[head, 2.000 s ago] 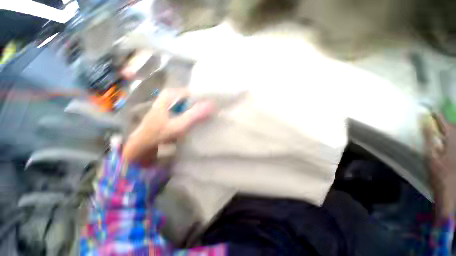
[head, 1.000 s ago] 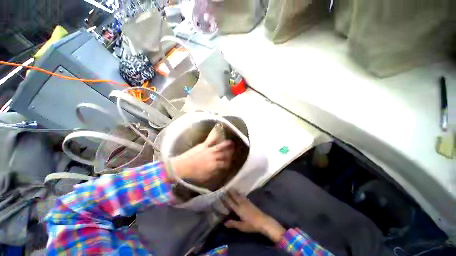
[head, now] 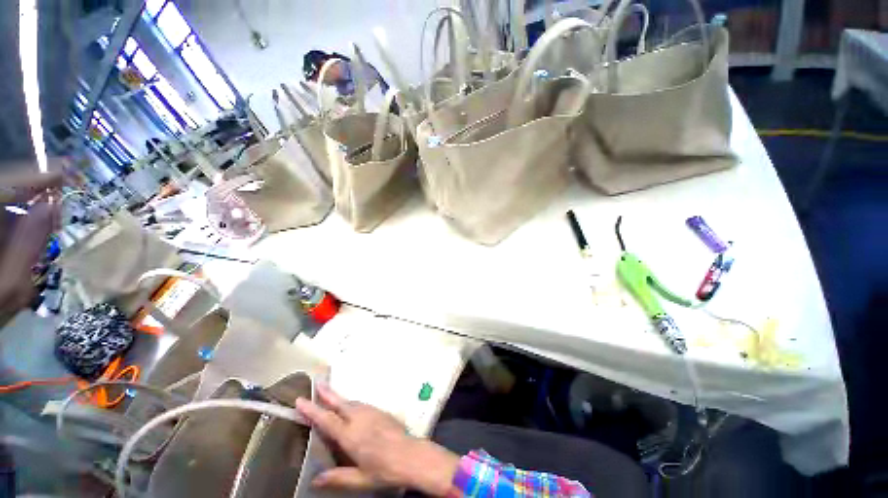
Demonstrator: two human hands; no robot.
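Note:
A beige tote bag (head: 219, 443) stands open at the lower left, in front of me. Its mouth faces up, showing an inner zip edge (head: 251, 452), and a pale handle loops over it. My right hand (head: 380, 443) holds the near right rim, fingers at the handle's base and thumb lower on the side. My left hand (head: 21, 238) is raised at the far left edge, dark, blurred and partly cut off. Its fingertips are close together; I cannot tell if they hold anything. The bag's bottom is cut off by the lower edge.
Several finished-looking bags (head: 497, 170) stand along the white table (head: 516, 282). On it lie a green-handled tool (head: 643, 287), black-handled tool (head: 578, 231), purple piece (head: 705, 233), red tube (head: 714, 278) and yellowish crumbs (head: 769, 345). A red can (head: 319, 303) stands left. A person (head: 341, 73) sits beyond.
The view has swung up and right. My left hand has come out of the bag and risen to the far left. My right hand has moved from the bag's lower side to its rim.

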